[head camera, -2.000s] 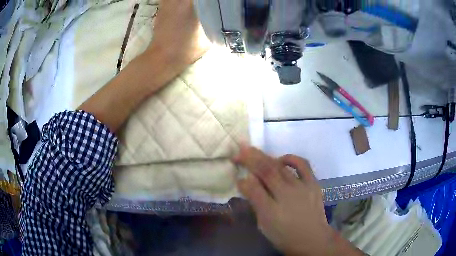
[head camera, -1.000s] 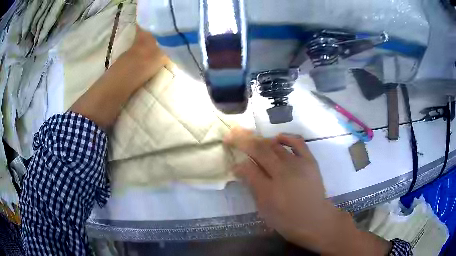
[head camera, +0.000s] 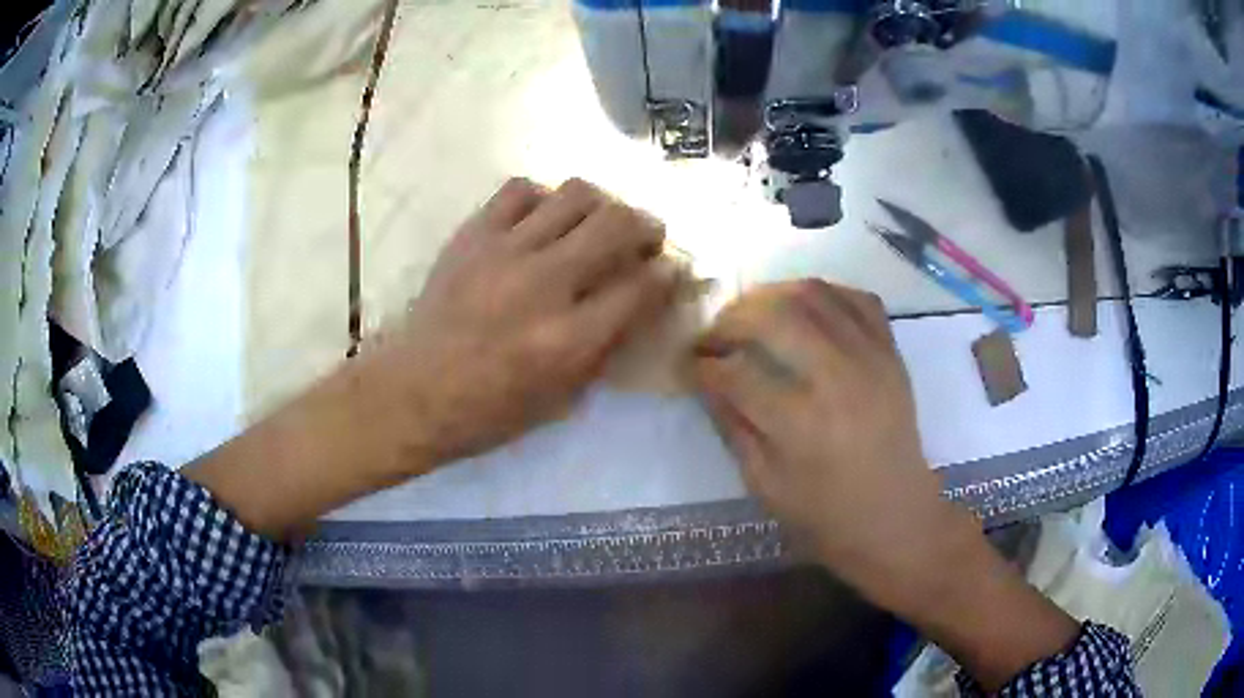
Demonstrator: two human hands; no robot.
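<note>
The cream garment panel (head camera: 307, 232) lies on the machine table, left of and below the needle area, with a thin dark brown trimmed line running down it. My left hand (head camera: 546, 300) is on the panel, fingers curled at its near right edge. My right hand (head camera: 819, 396) is beside it, thumb and fingertips pinching a small cream edge of the work. The fingers of both hands nearly meet just below the bright lamp. The sewing machine head (head camera: 744, 82) is above them. The glare hides the needle, and the hands hide most of the pocket.
Thread snips (head camera: 962, 273), a brown square scrap (head camera: 1000, 368), a brown strip (head camera: 1080, 273) and a dark fabric piece (head camera: 1023, 171) lie right of the machine. A black cord (head camera: 1126, 327) crosses the ruler-marked edge (head camera: 546, 552). Cut panels (head camera: 41, 273) are piled left; cream pieces (head camera: 1160, 614) lie lower right.
My left hand has moved right and down from the upper left of the panel. My right hand has moved up toward it. The quilted near part has shifted away from the front edge and is now mostly covered.
</note>
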